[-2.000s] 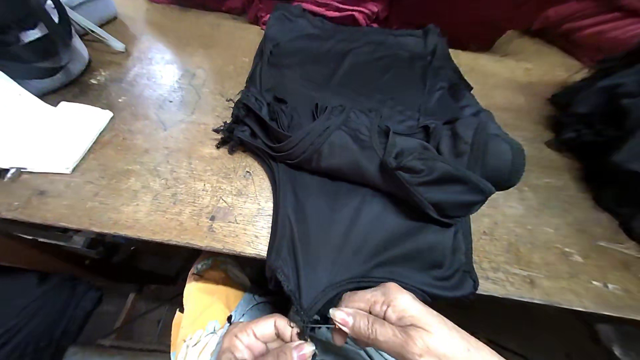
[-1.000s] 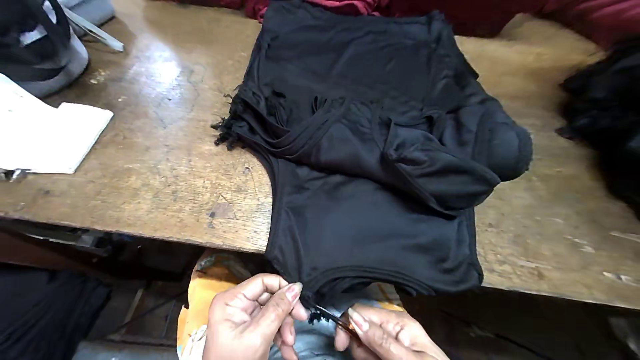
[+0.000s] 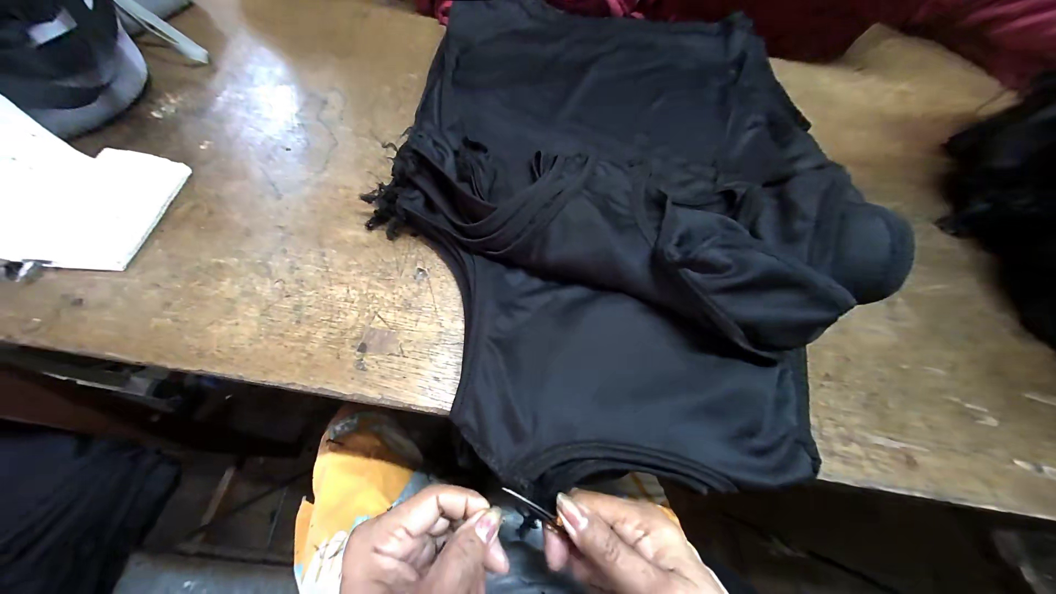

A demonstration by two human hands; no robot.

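Observation:
Black garments (image 3: pixel 627 371) lie stacked and partly folded on the wooden table, their near end hanging over its front edge. My right hand (image 3: pixel 627 544) grips a small pointed metal tool (image 3: pixel 530 505) between thumb and fingers, its tip pointing up and left; the kind of tool cannot be told. Just left of that tip, my left hand (image 3: pixel 441 540) has thumb and forefinger pinched together, and whether a thread is between them cannot be made out. Both hands are just below the garments' near end. Frayed black ends (image 3: pixel 386 198) stick out at the pile's left side.
The wooden table (image 3: pixel 247 313) has its front edge above my lap. White paper (image 3: pixel 91 206) and a grey and black object (image 3: pixel 74 66) are at the left. Black fabric (image 3: pixel 1006 190) lies at the right, dark red fabric (image 3: pixel 742 29) along the back. Orange cloth (image 3: pixel 355 478) is below the edge.
Two seconds ago my hands were close together at the garment's lower left corner. Now they are apart from each other, and the metal tool's tip shows between them.

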